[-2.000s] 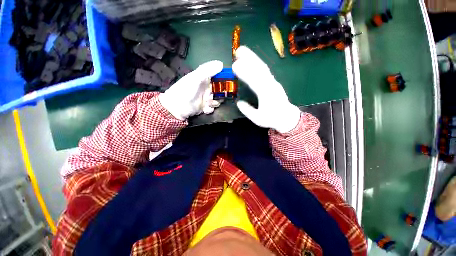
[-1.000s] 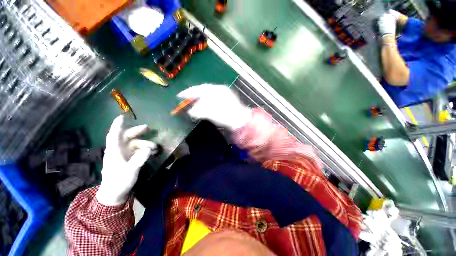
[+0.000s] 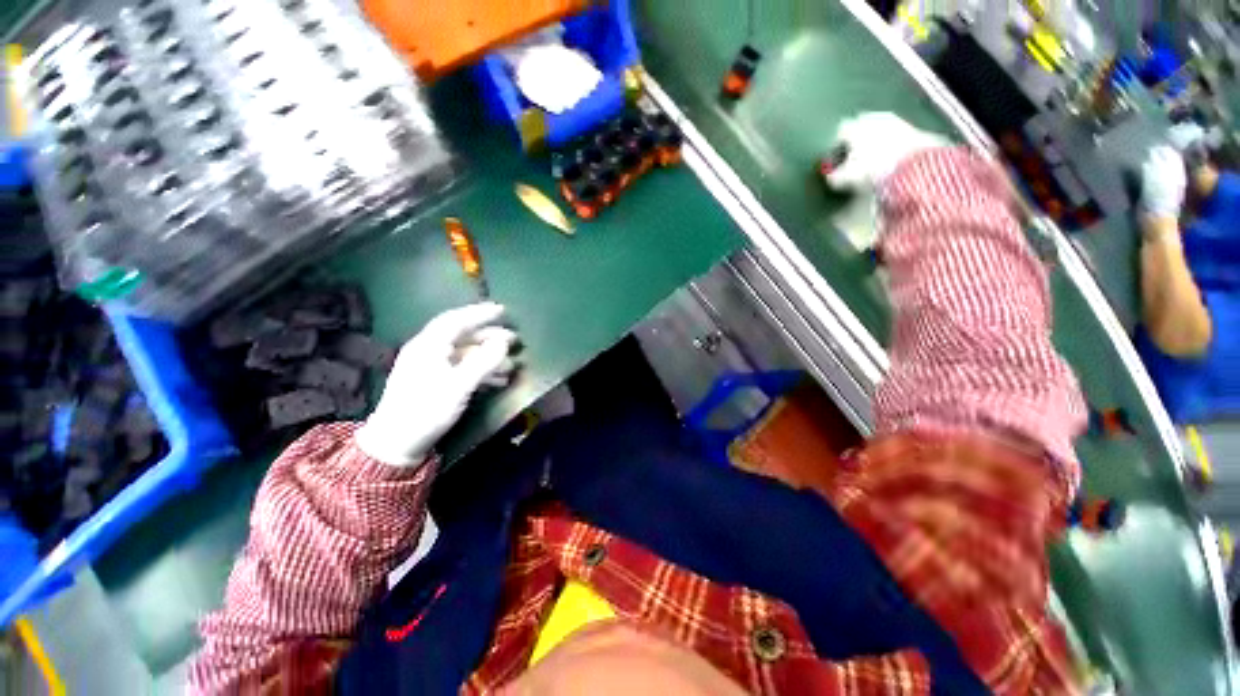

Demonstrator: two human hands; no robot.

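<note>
My right hand (image 3: 870, 157), white-gloved, is stretched out over the green conveyor belt. Its fingers are around a small dark and reddish part (image 3: 828, 166), mostly hidden by the glove. My left hand (image 3: 442, 377), white-gloved, is over the bench near its front edge, fingers curled. A dark spot shows at its fingertips, and I cannot tell whether it holds something. An amber-handled tool (image 3: 464, 249) lies just beyond the left hand. A pale yellow slim tool (image 3: 545, 208) lies to its right.
Black-and-orange parts (image 3: 619, 166) stand in a row by the belt, near a small blue box (image 3: 619, 48). Clear trays (image 3: 231, 136) stand at back left. Black housings (image 3: 306, 360) lie beside the large blue bin (image 3: 163, 394). Orange-and-black units (image 3: 741, 72) sit on the belt. Another person's gloved hand (image 3: 1163, 184) is opposite.
The view has swung. My right hand has moved from over the bench out to the belt. My left hand stays by the bench edge, its fingers more curled.
</note>
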